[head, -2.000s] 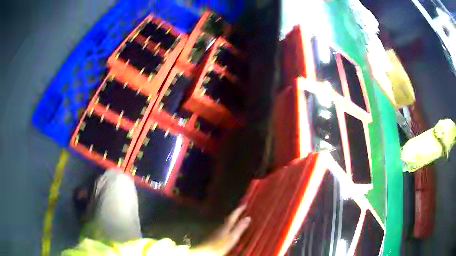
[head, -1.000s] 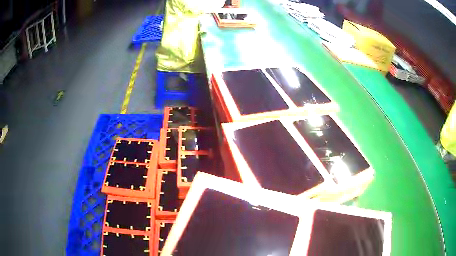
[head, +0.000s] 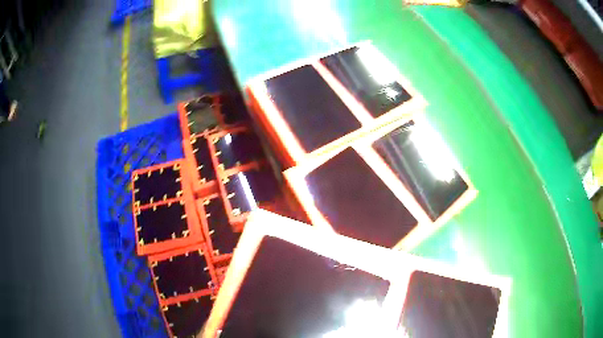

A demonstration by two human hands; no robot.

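A foam tray (head: 397, 262) with two glossy black display panels (head: 304, 280) lies tilted at the bottom centre, nearest me, cut off by the lower edge. Behind it on the bench, two more foam tray stacks stand one behind the other, each top tray holding two black panels, such as the panel (head: 360, 195) and the panel (head: 312, 105). Bright glare covers parts of the panels. Neither my left hand nor my right hand is in the picture.
The green bench mat (head: 522, 218) curves along the right. Orange trays of taped panels (head: 162, 221) stand on a blue pallet (head: 122, 264) at left. A person in yellow clothing (head: 178, 26) is at the far side, near a blue stool-like object (head: 192, 74). A yellow floor line (head: 124, 79) runs behind the pallet.
The view has swung up from the pallet and tilted. The hand at the near tray stack two seconds ago is out of the picture. The tray stacks appear shifted with the view.
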